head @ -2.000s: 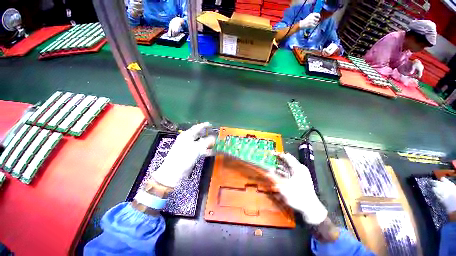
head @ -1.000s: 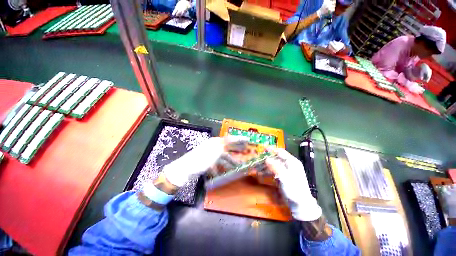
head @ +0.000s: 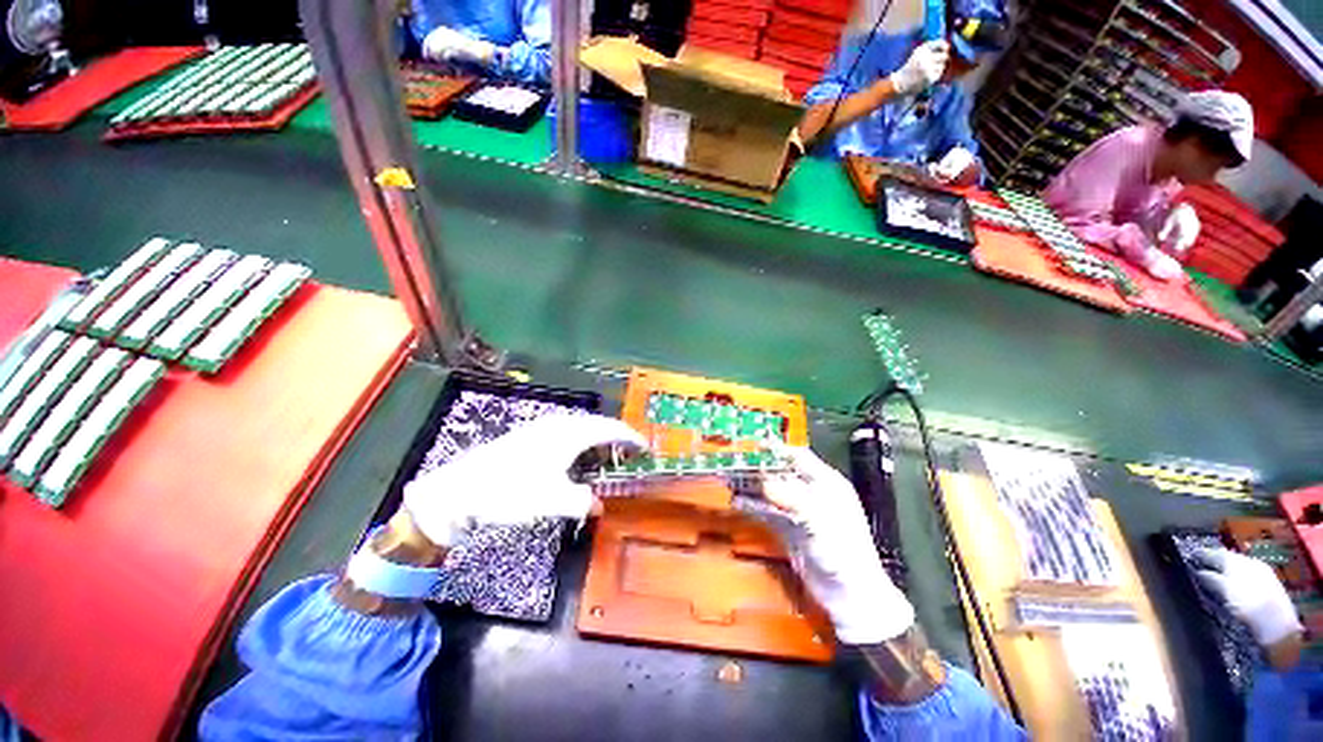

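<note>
My left hand [head: 515,486], in a white glove, and my right hand [head: 827,544], also gloved, hold a long narrow board assembly [head: 689,468] by its two ends. The assembly has a green board on top and a silvery strip below. It is held level above the middle of the orange-brown fixture [head: 610,616]. A green circuit board [head: 718,416] lies in the fixture's far pocket. The near pocket shows no board. The black electric screwdriver [head: 874,486] lies right of the fixture.
A black screw tray [head: 508,580] is left of the fixture. Finished assemblies [head: 95,420] lie on a red-orange board [head: 247,493]. Silver ribbed strips [head: 1052,515] lie on cardboard [head: 979,573] at right. A green board [head: 892,352] lies on the conveyor [head: 653,290]. A metal upright [head: 380,174] stands left.
The assembly, tilted a second ago, is now level with its green side showing. My left hand has moved slightly left, to the assembly's left end. Both hands still hold it.
</note>
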